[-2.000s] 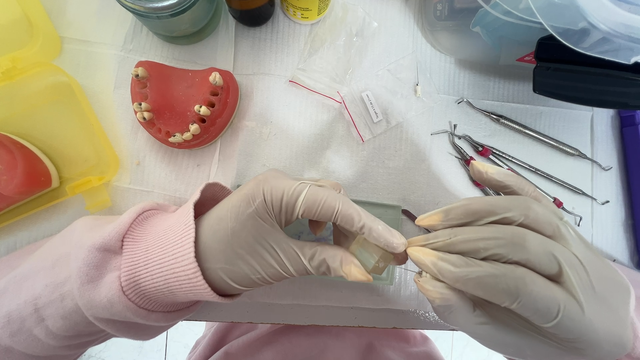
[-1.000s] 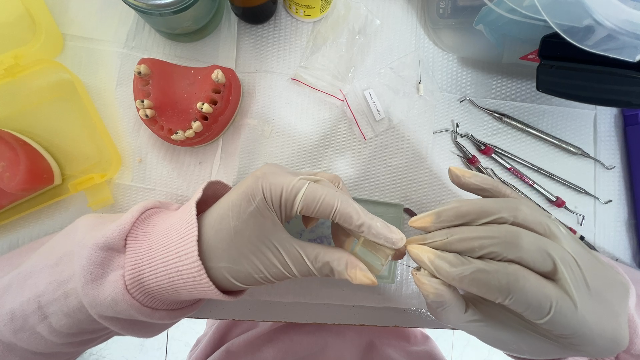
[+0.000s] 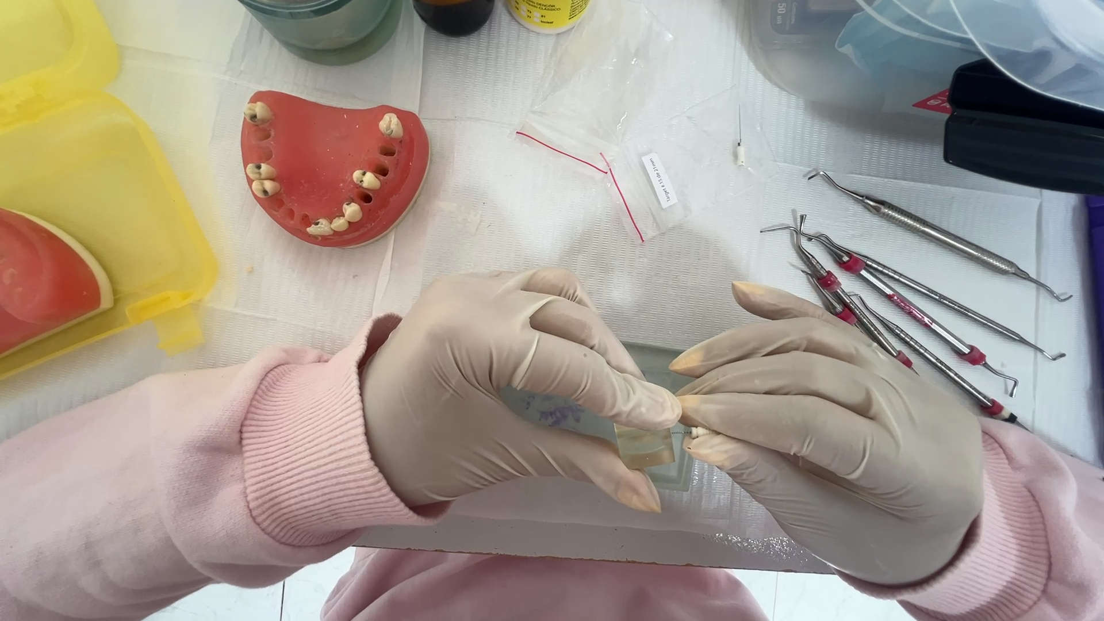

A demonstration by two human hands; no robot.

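Observation:
Both hands wear pale latex gloves. My left hand point(image 3: 517, 388) holds a small translucent yellowish block point(image 3: 645, 445) between thumb and fingers. Against its right side, my right hand point(image 3: 828, 431) pinches the white handle of a small dental file point(image 3: 697, 432) between thumb and index finger. The file's thin dark shaft points left toward the block; whether its tip is inside cannot be told. Beneath the hands lies a glass slab point(image 3: 677, 476), partly hidden, with purple marks showing behind my left hand. The fingertips of both hands are almost touching.
A red dental arch model point(image 3: 332, 159) with several teeth sits upper left, beside an open yellow case point(image 3: 159, 216). Several metal dental instruments point(image 3: 940, 233) lie right. Small plastic bags point(image 3: 655, 185), another file point(image 3: 740, 153), a glass jar point(image 3: 332, 30) and a clear container point(image 3: 819, 60) stand or lie farther back.
The white file handle and part of its shaft now show between my right fingertips and the block. The fingers of my left hand have shifted slightly on the block.

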